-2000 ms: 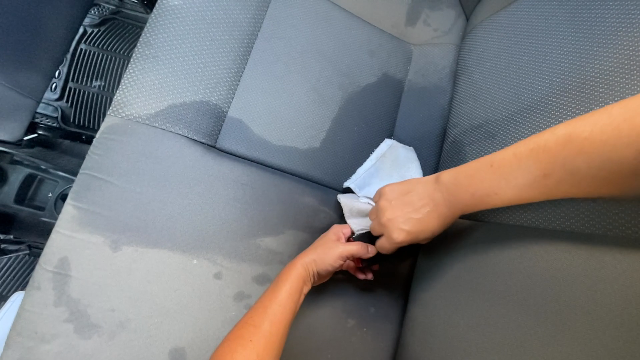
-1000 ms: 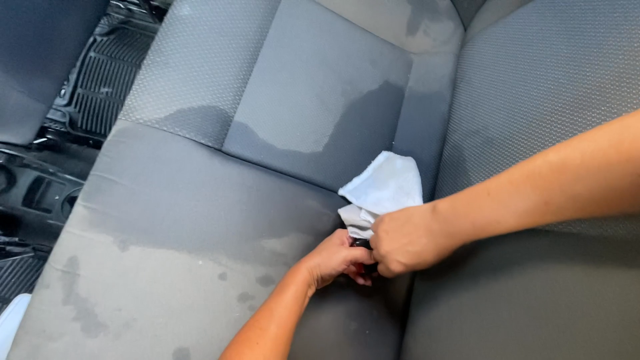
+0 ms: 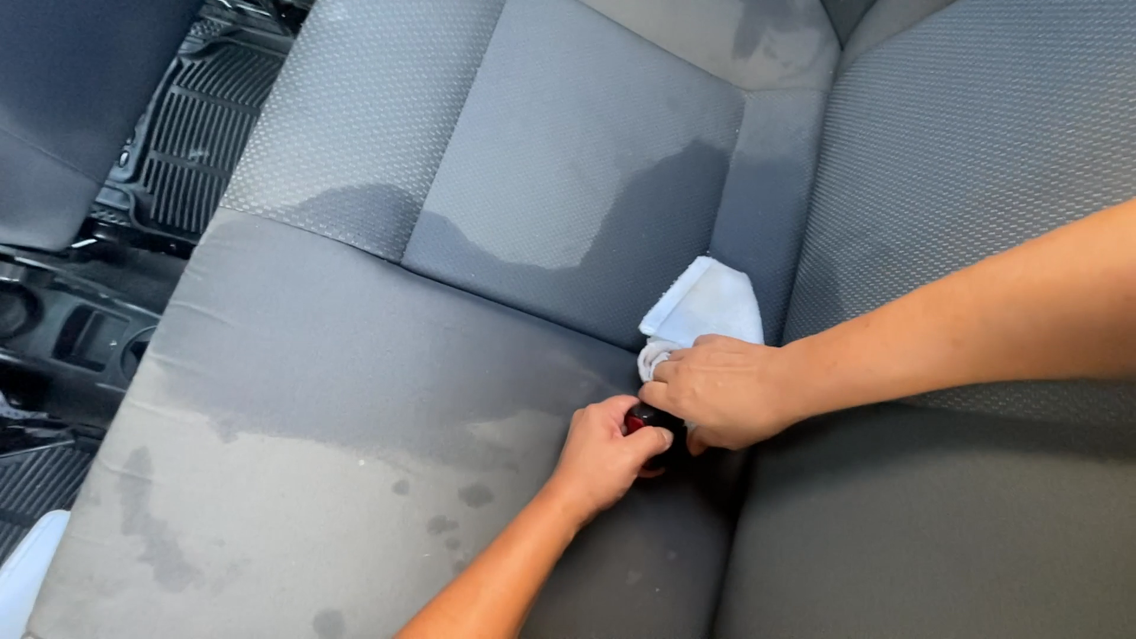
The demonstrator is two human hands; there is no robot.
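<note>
My left hand [image 3: 608,453] grips a black seat belt buckle [image 3: 652,422] with a red button, near the crease between the cushion and backrest of a car's rear seat. Just right of it, my right hand [image 3: 728,390] holds a folded pale blue and white cloth [image 3: 707,304] and presses its fingers against the buckle's far side. Part of the cloth stands up behind the right hand. The grey fabric seat cushion [image 3: 355,355] has large dark damp-looking areas and several small dark spots. The lower part of the buckle is hidden by the hands.
The grey backrest [image 3: 958,177] rises at the right, under my right forearm. At the left are a front seat [image 3: 71,106], a black ribbed floor mat [image 3: 209,133] and the centre console [image 3: 71,333] with cup holders. A pale object [image 3: 31,572] shows at the lower left edge.
The black and red top of the buckle shows more plainly between my hands than before. Both hands stay at the same spot by the seat crease.
</note>
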